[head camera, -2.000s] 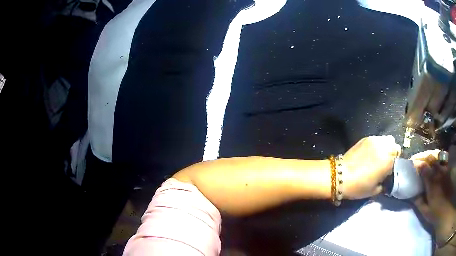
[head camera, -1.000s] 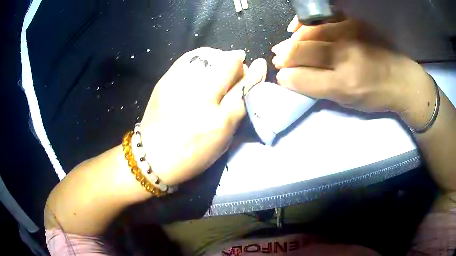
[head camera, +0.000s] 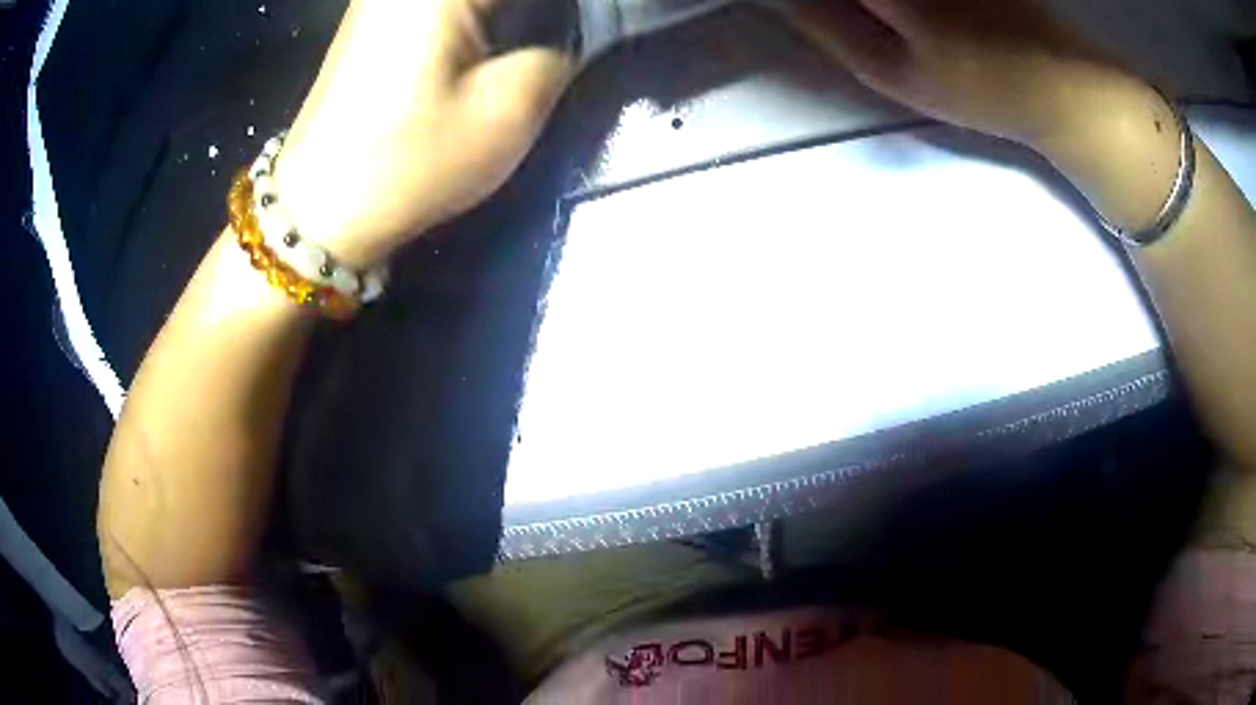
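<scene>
My left hand (head camera: 441, 124) is at the upper left, cut off by the top edge. Dark cloth shows between its thumb and fingers. The dark fabric panel (head camera: 400, 372) lies under this hand and arm and hangs over the table's front edge. My right hand (head camera: 950, 62) is at the upper right, also cut off at the top; its fingertips are out of view or blurred. A pale pocket piece (head camera: 654, 17) stretches between the hands at the top edge, mostly out of the picture. The needle area is not in view.
The brightly lit white machine table (head camera: 827, 317) has a curved front edge with a grey ruled strip (head camera: 827, 475). A long white strip (head camera: 62, 262) runs down the dark cloth at far left. Below is the wearer's pink lettered shirt (head camera: 771, 668).
The view has moved off the machine and down toward the table edge. Both hands now sit higher in the picture. The pale piece has gone from between the fingers at mid-picture to the top edge.
</scene>
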